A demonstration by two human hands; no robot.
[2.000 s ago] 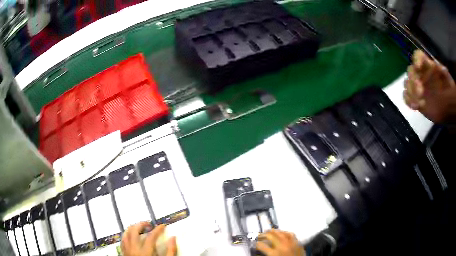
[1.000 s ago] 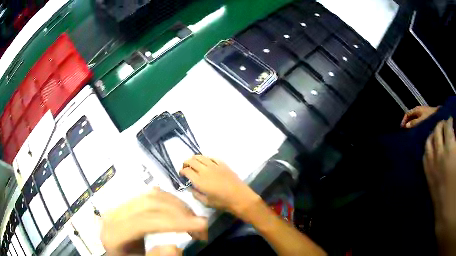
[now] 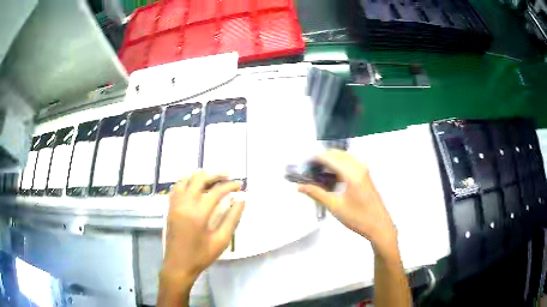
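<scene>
Phone middle frames stand side by side in a row on the white infeed track, dark ends up. My left hand is at the lower end of the rightmost frame, fingertips at its bottom edge, fingers apart. My right hand grips several phone middle frames, blurred and raised over the white surface right of the row. How many frames it holds cannot be told. A black blister tray lies at the right, with a frame in its upper left pocket.
A red tray lies behind the white guide plate. A stack of black trays stands on the green conveyor belt at the back. Loose frames lie on the belt. A grey metal machine is at the upper left.
The view has turned, so the row now shows larger and more central. My right hand has lifted the frames that lay fanned on the white surface. My left hand has moved to the row's right end.
</scene>
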